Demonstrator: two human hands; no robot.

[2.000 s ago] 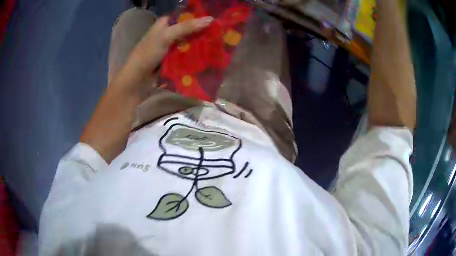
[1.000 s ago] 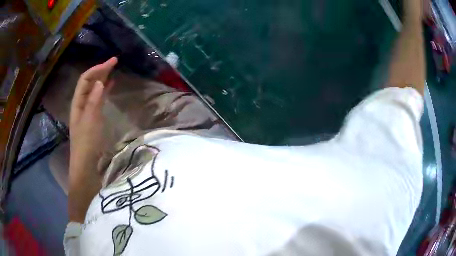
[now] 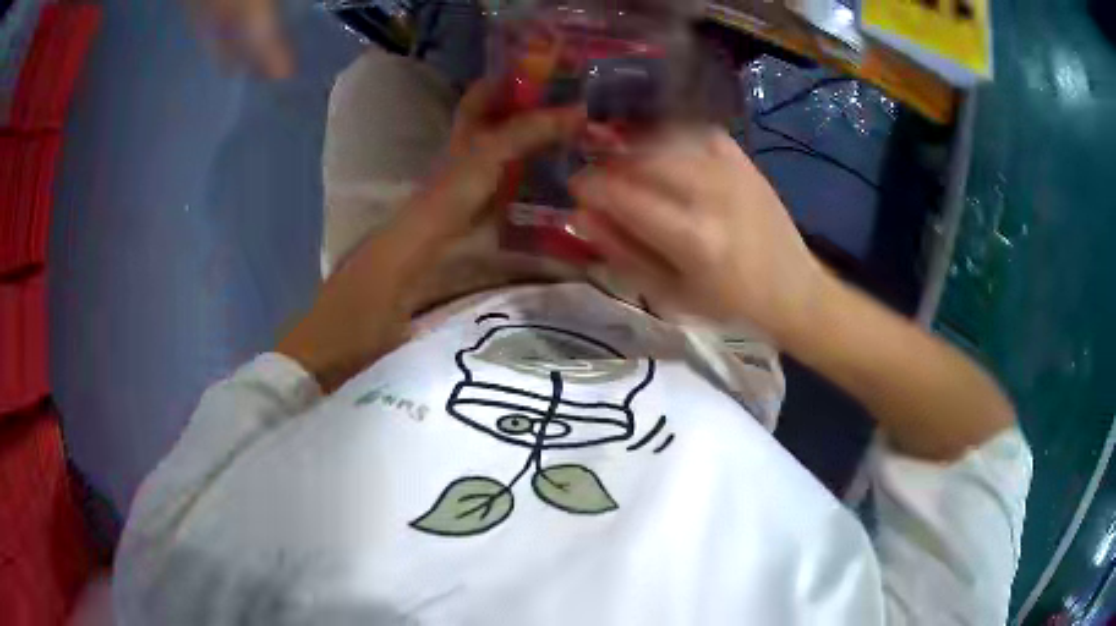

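A red phone box (image 3: 545,230), blurred, is held above my lap with a dark picture face and pale lettering showing. Clear film seems to surround it, but blur hides its edges. My left hand (image 3: 496,153) grips the box from its left side. My right hand (image 3: 704,214) is on the box's right side, its fingers bent over the front and blurred.
The sealer's edge (image 3: 783,31) and yellow control panel (image 3: 936,34) are at the top right, with black cables (image 3: 814,147) below. The green surface (image 3: 1040,220) is at the right. Another person's hand (image 3: 251,31) shows at the top left. Red stacks (image 3: 43,220) line the left edge.
My view has swung back from the green surface to my lap. My left hand, empty one second ago, now holds a box. My right hand has come in from the far right to the box.
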